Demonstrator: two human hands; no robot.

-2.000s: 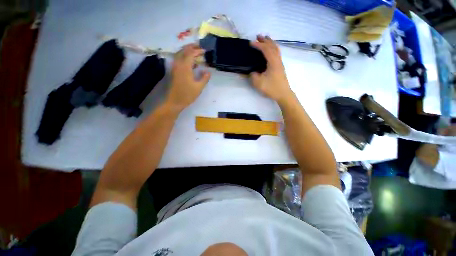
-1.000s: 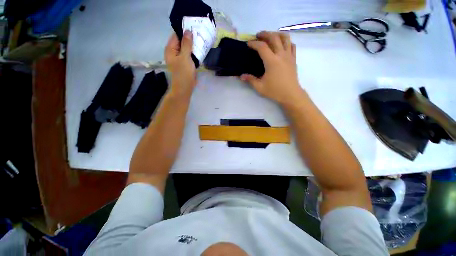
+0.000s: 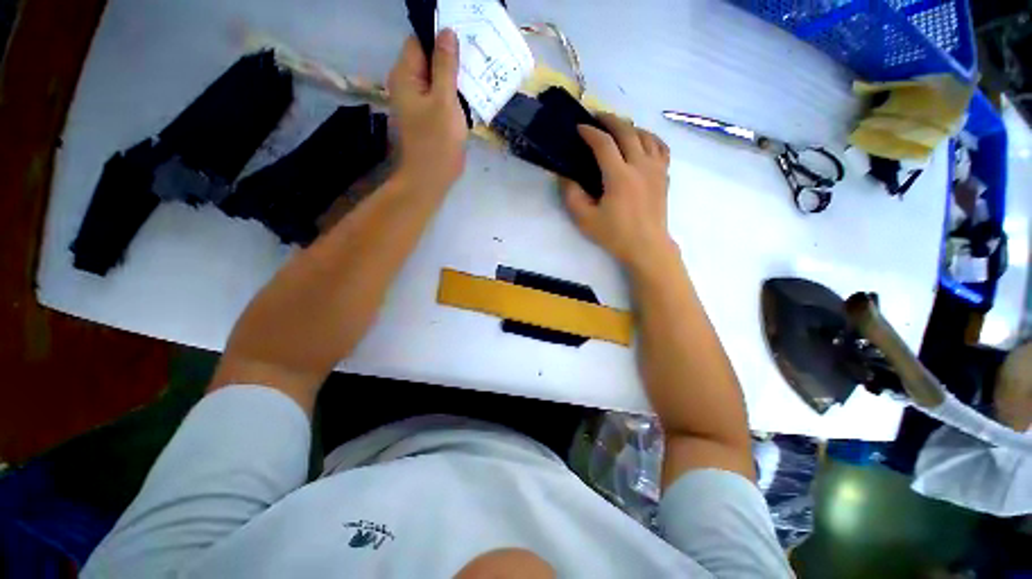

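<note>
My left hand (image 3: 433, 113) holds a white paper label (image 3: 484, 57) with drawn lines and writing, together with dark fabric behind it that the top edge cuts off. My right hand (image 3: 628, 181) grips the right end of a neat dark pile of pressed pieces (image 3: 551, 127), which lies on yellow card (image 3: 548, 79). The yellow-brown pressing template (image 3: 535, 308) lies across a dark cut piece (image 3: 550, 334) near the table's front edge.
Dark fabric stacks (image 3: 226, 124) lie at the left. Shears (image 3: 792, 170) and a steam iron (image 3: 806, 339) are at the right. A blue basket (image 3: 871, 34) and yellowish bundle (image 3: 905, 117) are far right. A person's sleeve (image 3: 971, 469) shows at the right edge.
From two seconds ago, my left hand has left the pile and lifted dark fabric with the white label. My right hand stays on the pile, which now sits more tilted. The camera view has shifted.
</note>
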